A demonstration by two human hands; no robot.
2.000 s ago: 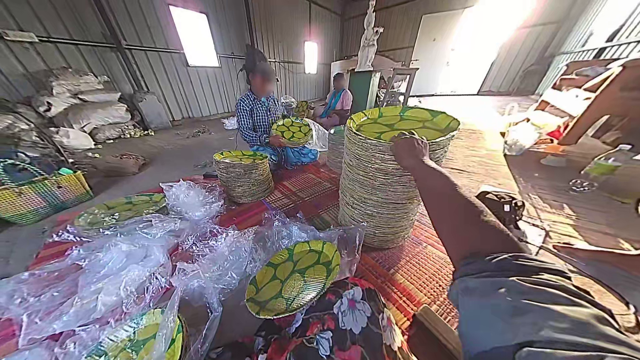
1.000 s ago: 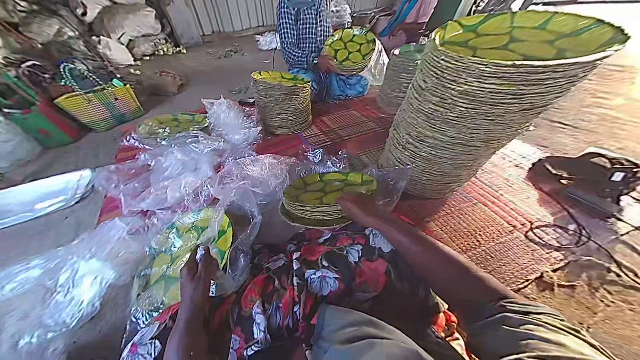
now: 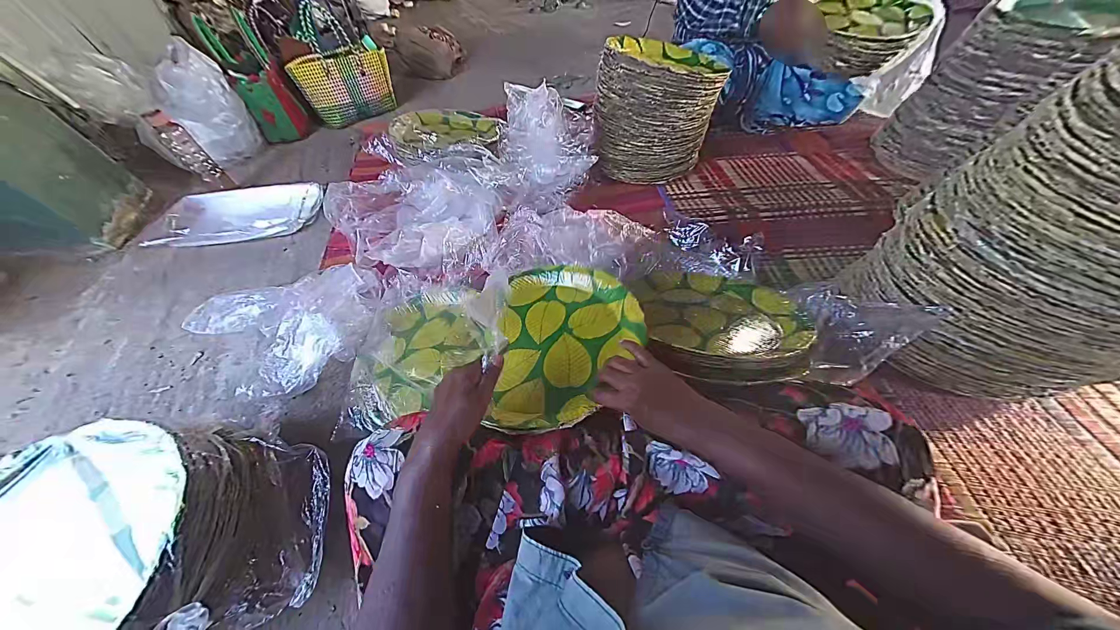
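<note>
A round paper plate (image 3: 564, 350) with a green and yellow leaf print is tilted up over my lap. My right hand (image 3: 643, 385) grips its right rim. My left hand (image 3: 468, 385) is at its left edge, closed on the mouth of a clear plastic bag (image 3: 420, 350) with leaf-print plates showing inside. Whether the left fingers also hold the plate cannot be told. Just right of the plate lies a low stack of like plates (image 3: 726, 328), with clear plastic around it. Floral cloth (image 3: 551, 490) covers my lap beneath.
Tall plate stacks (image 3: 1024, 236) rise at the right, and another stack (image 3: 663, 109) stands ahead on the red mat (image 3: 787, 184). Behind it sits a person (image 3: 761, 79) with plates. Crumpled clear bags (image 3: 455, 210), a bagged stack (image 3: 236, 507) and woven baskets (image 3: 346, 87) are at the left.
My right hand has come from the tall stack, by way of the low stack on the right, to the tilted plate. My left hand has moved in beside it. The view has turned down.
</note>
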